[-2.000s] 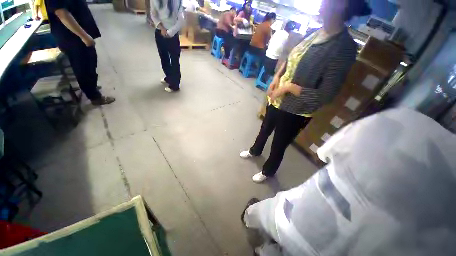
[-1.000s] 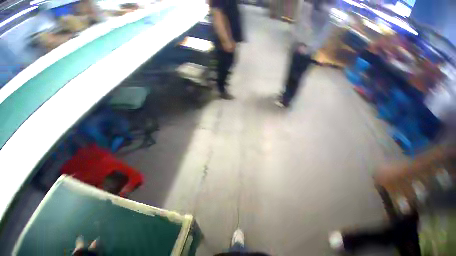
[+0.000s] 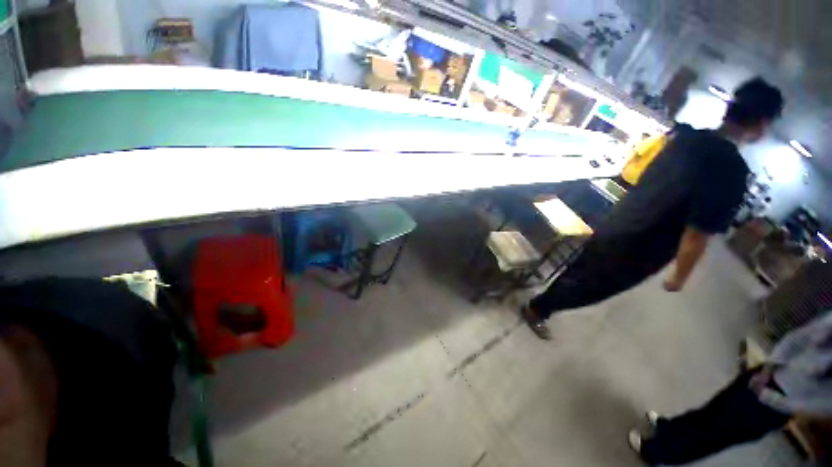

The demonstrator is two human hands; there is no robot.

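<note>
Neither of my hands shows in the frame. A dark sleeve or body part [image 3: 109, 365] with blurred skin beside it fills the lower left corner; no hand can be made out on it. Behind it, a pale corner of the small work table [image 3: 137, 281] shows, with a green leg below; its top is mostly hidden. Nearest in front is the conveyor line's white worktop [image 3: 228, 182], running from left to right. The green belt [image 3: 210, 123] lies behind it.
Under the worktop are a red stool [image 3: 239, 283], a blue stool [image 3: 319, 242], a green-topped stool [image 3: 383, 223] and pale-topped stools [image 3: 513, 249]. A person in dark clothes [image 3: 666, 210] stands at right. Another person [image 3: 730, 424] is cut off lower right. Cartons [image 3: 392, 75] lie beyond the belt.
The view has swung left and tilted, so the conveyor line now spans the frame. The small table is mostly covered by the dark shape. Fingertips seen over it earlier are gone.
</note>
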